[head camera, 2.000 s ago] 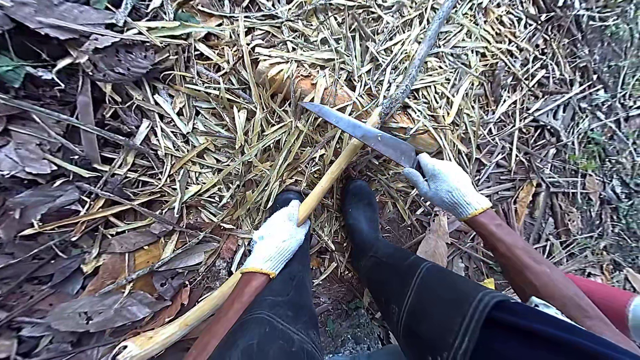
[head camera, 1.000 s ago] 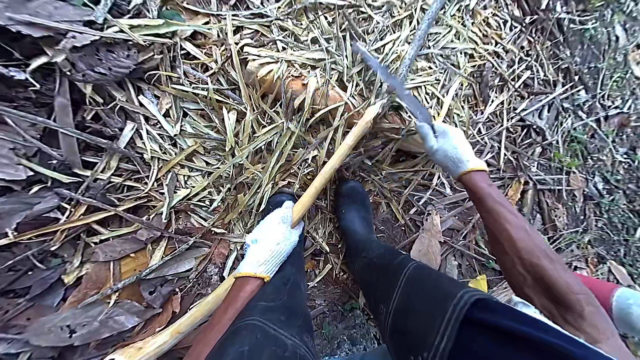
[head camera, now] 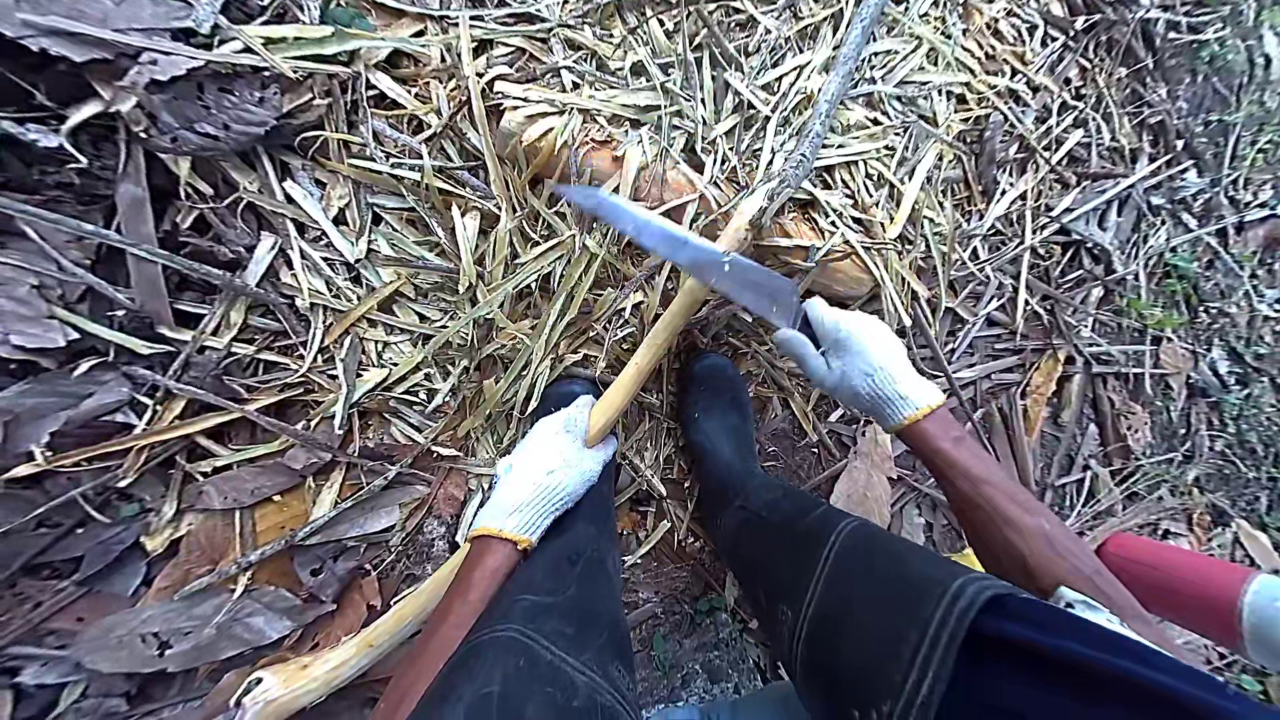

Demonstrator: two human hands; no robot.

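Observation:
My left hand (head camera: 545, 470), in a white knit glove with a yellow cuff, is closed around a long wooden branch (head camera: 655, 350). The branch runs from the lower left to the top right; its near part is peeled and pale yellow, its far part still has grey bark. My right hand (head camera: 850, 360), gloved alike, grips the handle of a machete (head camera: 700, 255). The blade lies across the branch near where the bark starts, its tip pointing up and left. Below the blade, a thick orange-brown log (head camera: 660, 185) lies on the ground, partly covered by bark strips.
Peeled bark strips (head camera: 400, 330) cover the ground around the log. Dry brown leaves (head camera: 190, 630) lie at the lower left. My black boots (head camera: 720, 420) stand below the log, near the branch. A red and white object (head camera: 1180, 590) shows at the right edge.
Between one second ago and now, the machete and my right hand have moved down and left along the branch. My left hand has kept its hold.

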